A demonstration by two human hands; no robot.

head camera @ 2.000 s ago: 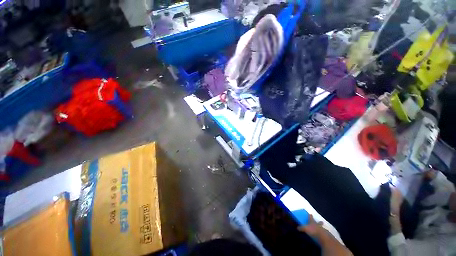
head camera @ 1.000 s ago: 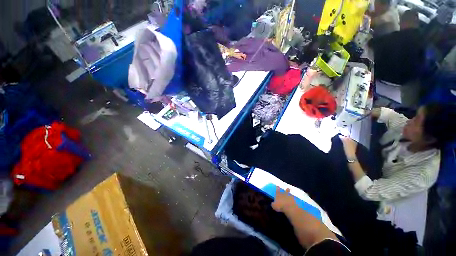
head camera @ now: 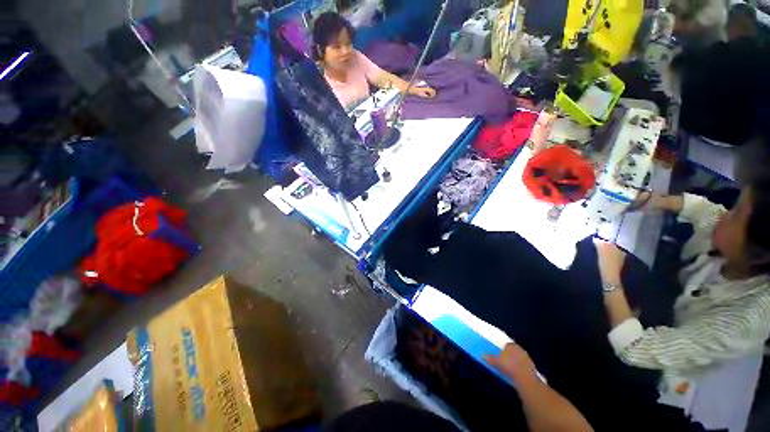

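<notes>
My right hand (head camera: 517, 364) reaches in from the lower right and rests at the blue-edged sewing table (head camera: 460, 321). Its fingers look extended and no held thing shows. My left hand is not in view. Black garment pieces (head camera: 523, 283) lie in a large heap across the table, right beside my hand. A lined bin (head camera: 384, 350) with dark pieces inside stands below the table end.
A striped-shirted operator (head camera: 718, 316) works at a white sewing machine (head camera: 631, 156), beside a red bowl (head camera: 558, 175). A pink-shirted operator (head camera: 355, 83) sits behind purple pieces (head camera: 464, 91). A large carton (head camera: 190, 363) stands lower left, with a red garment heap (head camera: 139, 245) beyond.
The view has shifted, bringing the pink-shirted operator into sight. My right hand has moved a little right along the table edge, and its pointing finger is less raised.
</notes>
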